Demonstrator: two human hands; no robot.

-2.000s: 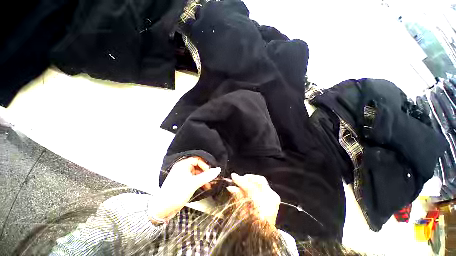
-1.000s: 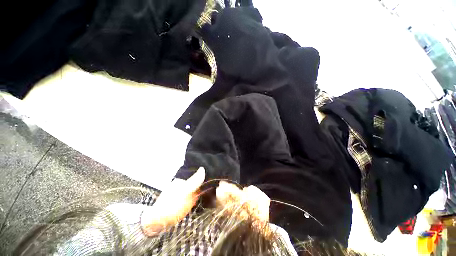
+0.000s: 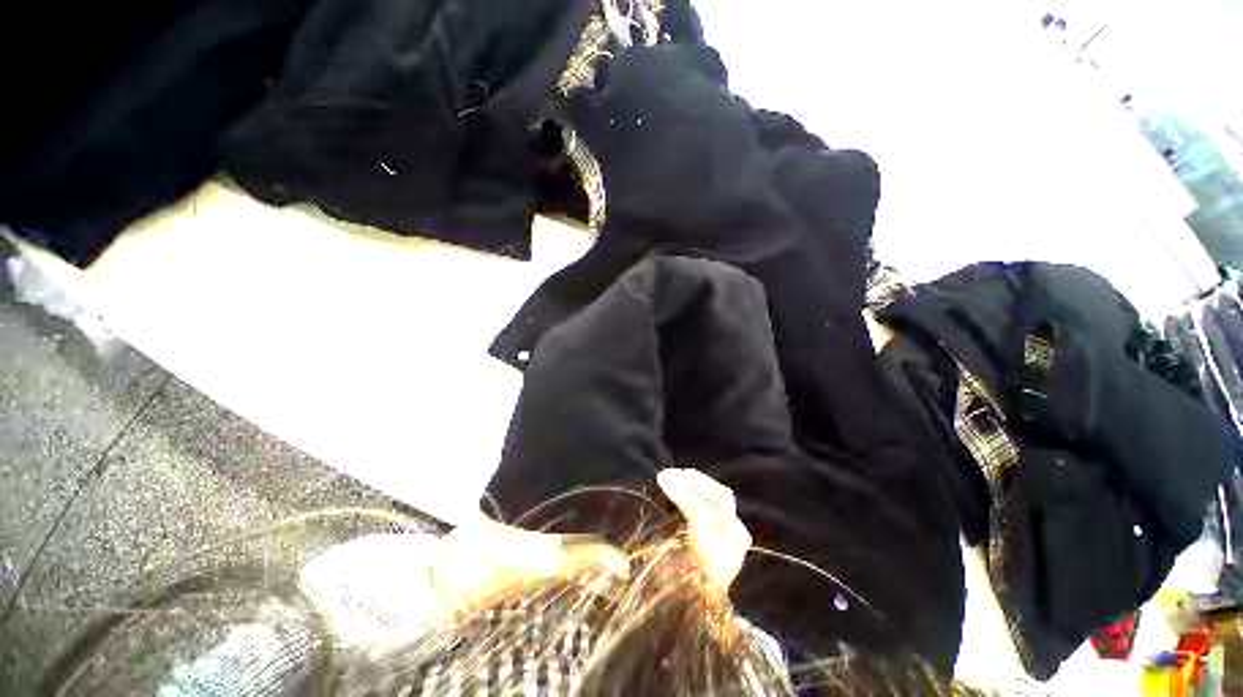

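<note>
A black jacket [image 3: 709,191] with small shiny dots lies across the white table [image 3: 368,313] towards me, and one sleeve [image 3: 586,395] bends down to my hands. My left hand [image 3: 511,565] is at the sleeve's lower end, low in the picture and partly covered by loose hair. My right hand [image 3: 709,524] is just to its right over the black cloth, fingers together. The sleeve's opening and the fingertips' hold are hidden by hair and glare. I see no needle or thread clearly.
A second black garment with plaid lining [image 3: 984,429] lies at the right. More black cloth [image 3: 395,109] covers the upper left. Speckled floor [image 3: 164,449] shows at the lower left. A red checked item [image 3: 1118,635] and yellow and red things [image 3: 1175,667] are at the lower right.
The cuff opening held between my hands earlier has dropped from sight, and the sleeve hangs straighter. My right hand has risen slightly, with fingers raised. The whole view has shifted, moving the garments down and right.
</note>
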